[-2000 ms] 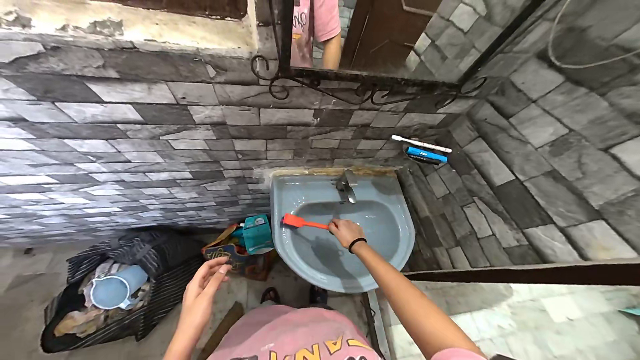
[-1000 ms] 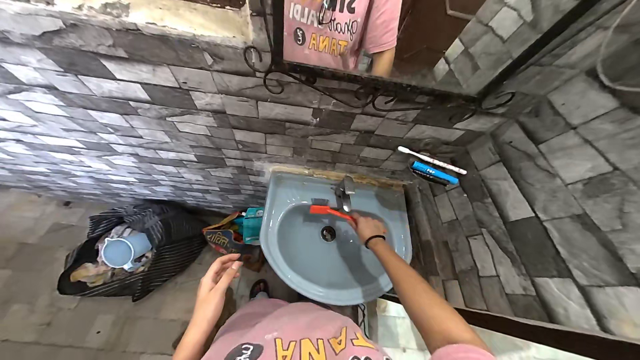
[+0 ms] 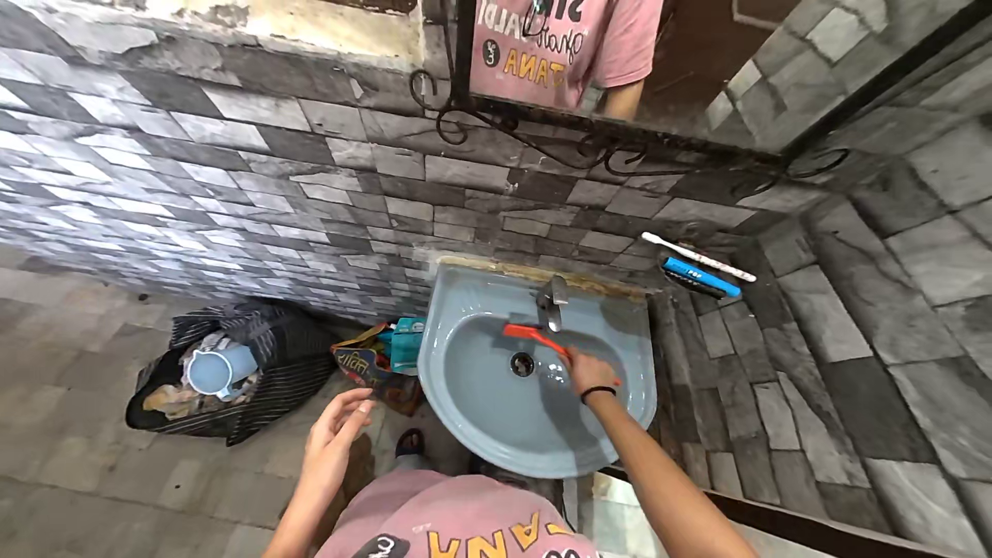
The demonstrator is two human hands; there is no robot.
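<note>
My right hand (image 3: 590, 370), with a dark band at the wrist, grips a red-orange brush (image 3: 535, 335) by its handle. The brush head lies against the back of the basin, just below the metal tap (image 3: 552, 298) and above the drain hole (image 3: 522, 364). Its bristles are hidden. The basin belongs to a light blue-grey wall-hung washbasin (image 3: 473, 434). My left hand (image 3: 338, 428) hangs to the left of the washbasin, fingers slightly curled and apart, holding nothing.
A toothbrush (image 3: 697, 256) and a blue toothpaste tube or box (image 3: 701, 277) rest by the wall at the right. Above is a framed mirror (image 3: 697, 77). On the floor at the left are a black striped bag (image 3: 287, 349) with a blue mug (image 3: 211, 373) and a printed bag (image 3: 364, 358).
The brush in my right hand has moved from the left side of the basin to its back, near the tap. My left hand stays free beside the washbasin.
</note>
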